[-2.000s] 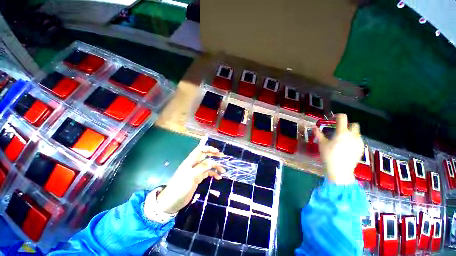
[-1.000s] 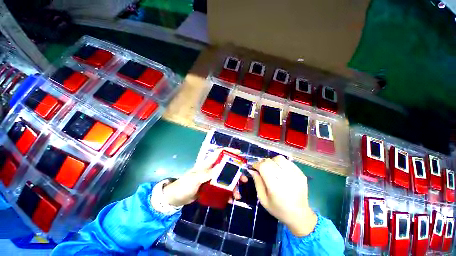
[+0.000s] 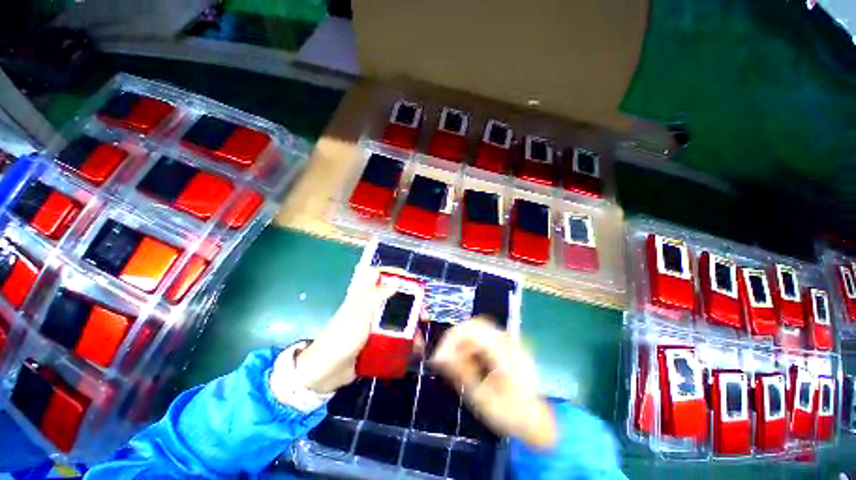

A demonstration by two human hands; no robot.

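Note:
My left hand (image 3: 335, 345) holds a red device housing (image 3: 385, 354) above the panel tray, its white-framed display window facing up. My right hand (image 3: 488, 375) is just right of the housing, blurred, with fingers bent; whether it holds something small cannot be told. The panel tray (image 3: 441, 454) below holds dark glossy screen panels (image 3: 437, 405). A shiny, clear crinkled patch (image 3: 449, 303) shows in the tray just right of the housing.
Behind is a housing tray (image 3: 605, 276) on cardboard (image 3: 305, 199), with white-framed and plain black-topped red units. A large tilted unit tray (image 3: 246, 246) stands left. Trays of white-framed red housings (image 3: 731, 410) lie right. A brown cardboard panel (image 3: 497, 56) rises behind.
My right hand first brought back the housing from the right end of the housing tray. My left hand now holds it, slightly further left, and my right hand has moved off its top edge.

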